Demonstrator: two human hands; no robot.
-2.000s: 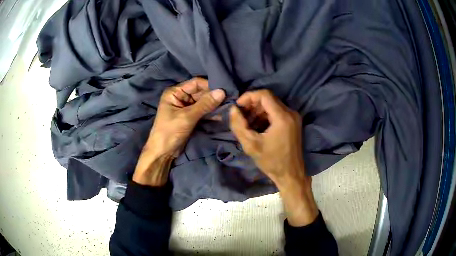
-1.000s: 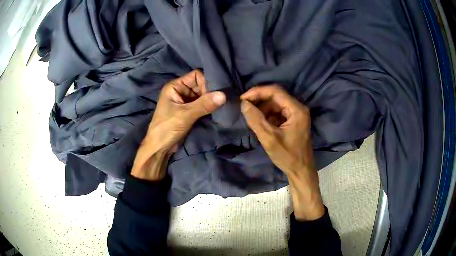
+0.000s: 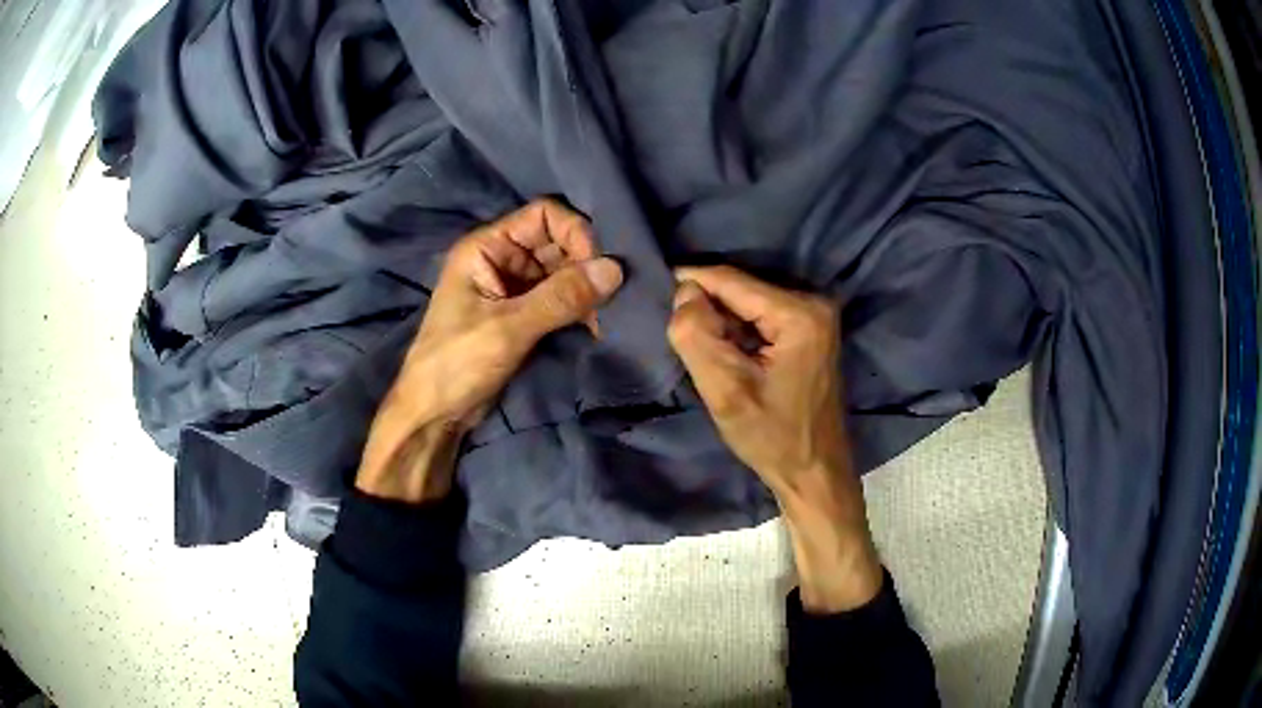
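A large crumpled heap of grey-blue cloth lies in front of me, with seams and folded edges at its left part. A fold of the cloth runs down between my hands. My left hand pinches the left edge of this fold between thumb and fingers. My right hand has thumb and forefinger together at the fold's right edge. What lies between the right fingertips is too small to tell.
The off-white, dark-speckled table shows below the heap. A metal rail stands at lower right. Long cloth drapes down the right side, beside a blue curved band. Pale sheets lie at upper left.
The cloth between my hands has turned from a blurred, lifted flap into a flat, longer fold hanging down. My right hand has moved slightly down and left since one second ago.
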